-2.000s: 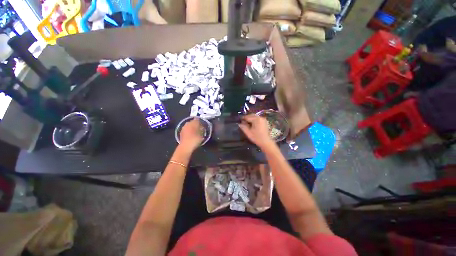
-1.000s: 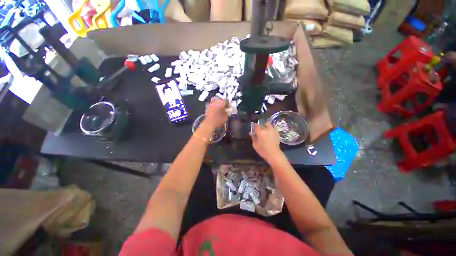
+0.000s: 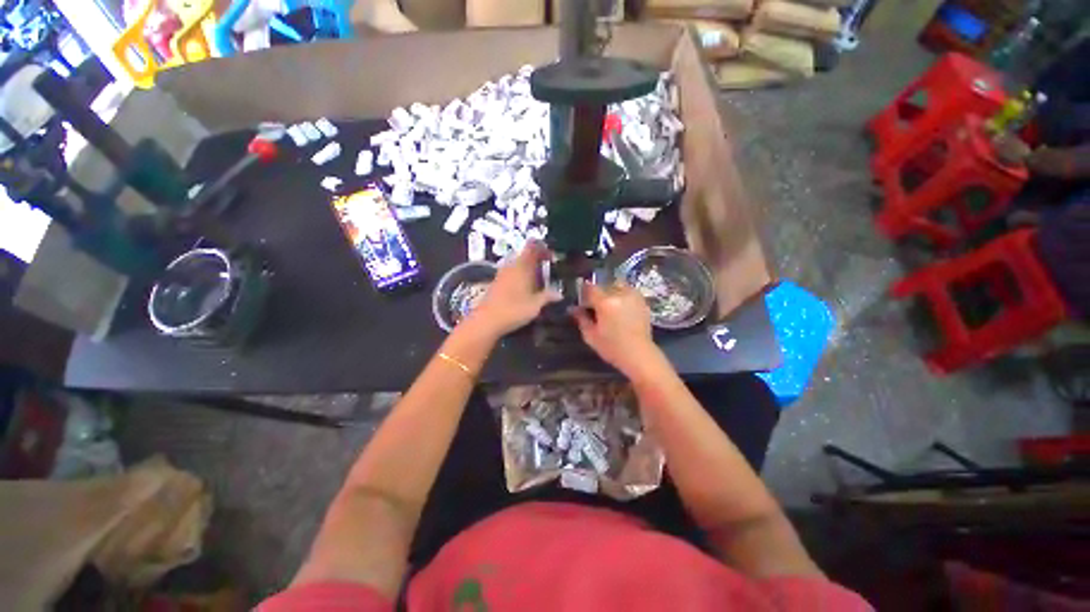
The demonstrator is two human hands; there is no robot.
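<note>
The green hand press (image 3: 579, 209) stands in front of me, its dark base (image 3: 557, 329) at the table edge. My left hand (image 3: 514, 291) is at the left of the press base, its fingers closed on a small white plastic piece (image 3: 550, 282). My right hand (image 3: 617, 323) is just right of the base, fingertips pinched on a small pale part (image 3: 583, 291), mostly hidden. The left parts bowl (image 3: 441, 297) is partly behind my left hand. The right parts bowl (image 3: 696, 313) holds tiny silvery parts. The white plastic pieces (image 3: 460, 155) lie heaped behind the press.
An open carton (image 3: 516, 464) with greyish-white pieces sits at my lap. A lit smartphone (image 3: 375, 237) lies left of the heap. A second press (image 3: 149, 179) and a spare bowl (image 3: 194, 291) are at left. Brown boards (image 3: 727, 215) edge the table. Red stools (image 3: 980, 299) stand at right.
My left hand has moved from the left bowl to the front edge of the heap, then beside the press base. My right hand has left the right bowl's edge and stays close to the base.
</note>
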